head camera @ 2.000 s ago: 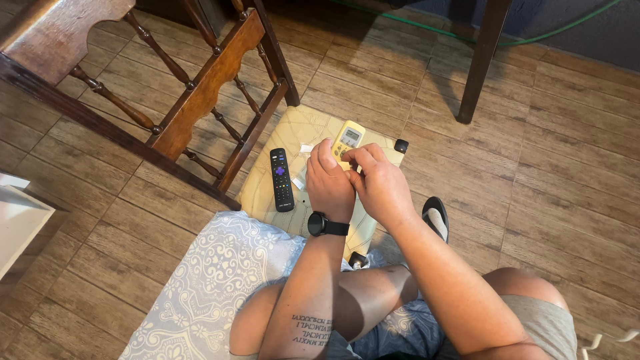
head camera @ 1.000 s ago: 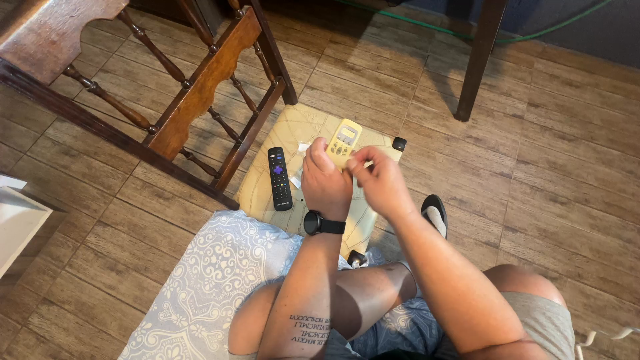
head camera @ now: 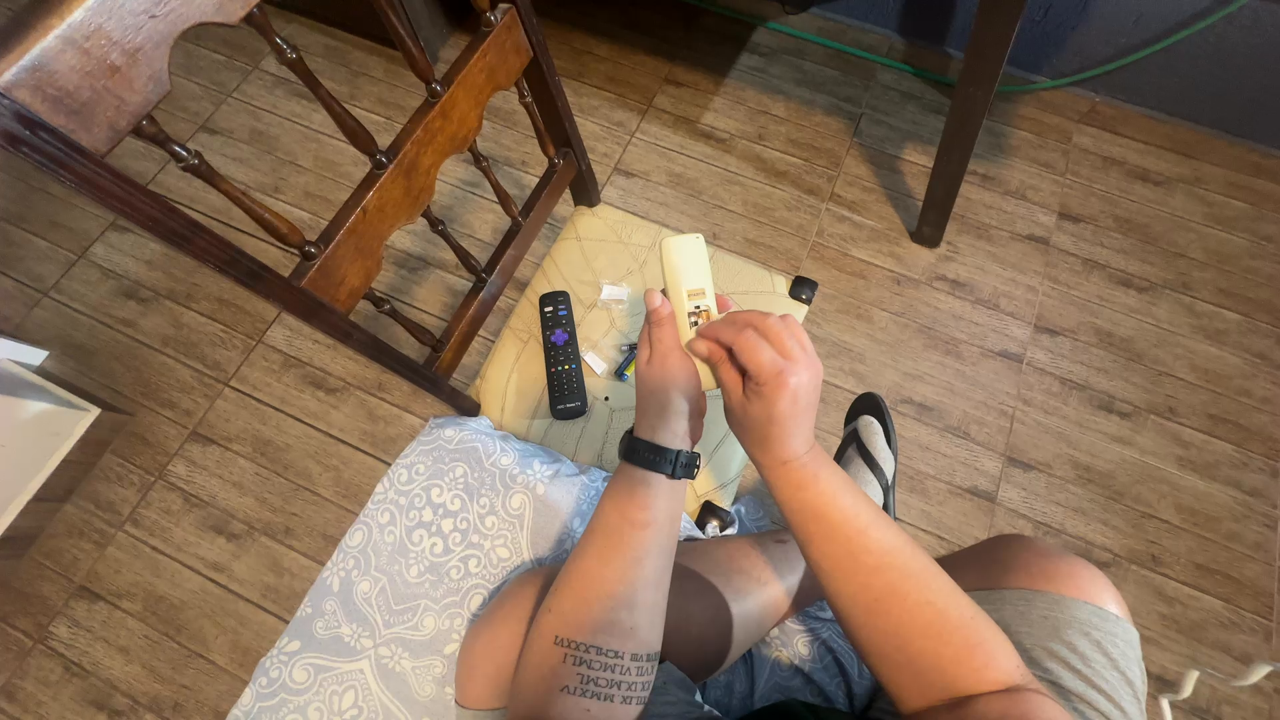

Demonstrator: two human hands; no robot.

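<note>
My left hand point(head camera: 668, 370), with a black watch on its wrist, holds a cream remote control point(head camera: 686, 262) with its back facing up. The remote's battery compartment point(head camera: 698, 318) is uncovered and metal shows inside. The fingers of my right hand point(head camera: 765, 375) are bent together at the compartment's lower edge; whether they hold anything is hidden. Left of my left hand, small batteries point(head camera: 626, 364) lie on the chair's cream seat point(head camera: 540, 445), partly hidden by that hand. Farther left lies a black remote control point(head camera: 563, 355) with a purple directional pad, face up.
Small clear plastic wrappers with white labels point(head camera: 614, 293) lie on the seat. The chair's wooden spindle back point(head camera: 420, 180) rises at the left. A dark table leg point(head camera: 960, 130) stands at the upper right, near a green hose point(head camera: 860, 52). Blue patterned fabric point(head camera: 430, 540) lies below the seat.
The cream remote was face up with its buttons showing; now its back faces up, with the battery compartment in view. Batteries now show beside my left hand.
</note>
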